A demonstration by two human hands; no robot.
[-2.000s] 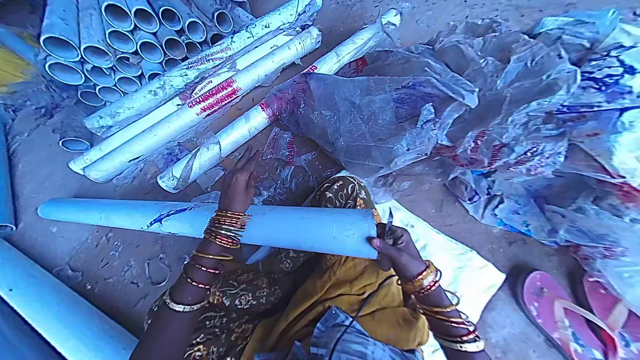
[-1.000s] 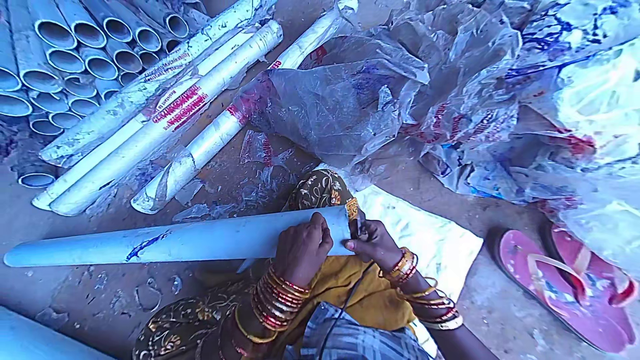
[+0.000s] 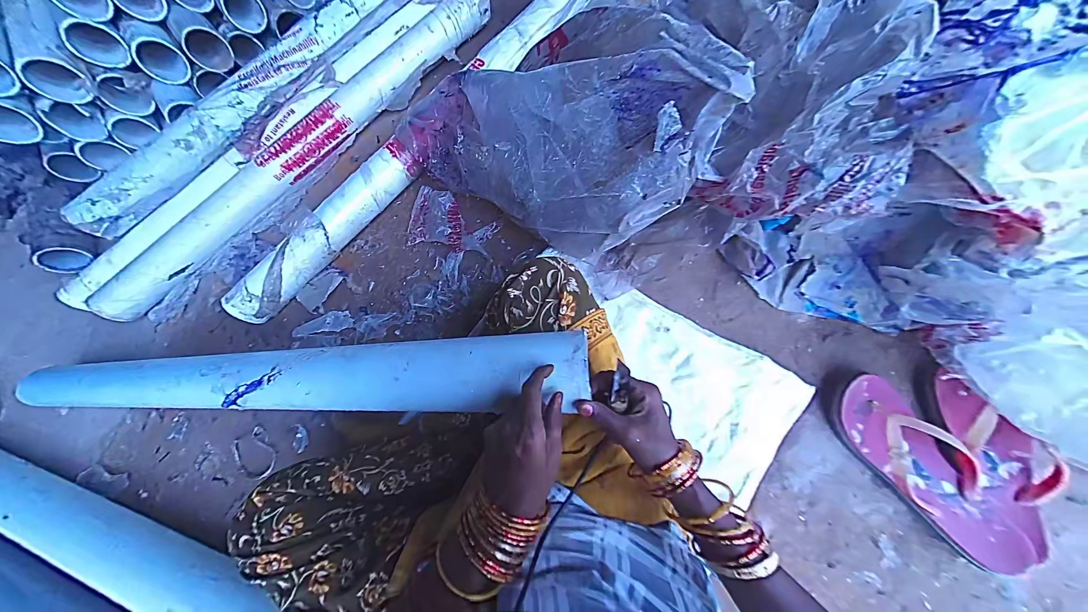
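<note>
A long pale plastic pipe (image 3: pixel 340 374) with a blue scribble lies across my lap, its near end at the right. My left hand (image 3: pixel 529 442) rests against the pipe's lower side close to that end, fingers touching its surface. At the rim, my right hand (image 3: pixel 629 416) grips a small dark tool (image 3: pixel 619 387), whose kind I cannot make out, with the thumb by the pipe's edge. Bangles circle both wrists. Patterned cloth (image 3: pixel 323 518) and a yellow cloth (image 3: pixel 595 459) cover my legs beneath the pipe.
Stacked pipes (image 3: pixel 161 59) stand at the upper left, beside pipes in printed plastic wrapping (image 3: pixel 289 161). Crumpled plastic film (image 3: pixel 595 144) spreads across the upper right. A white sheet (image 3: pixel 705 382) lies right of my knee, pink flip-flops (image 3: pixel 918 476) farther right. Another pipe (image 3: pixel 110 535) is at lower left.
My left hand was farther left on the pipe two seconds ago, then moved right to its near end. It has since shifted to the pipe's lower side. My right hand remains by the rim.
</note>
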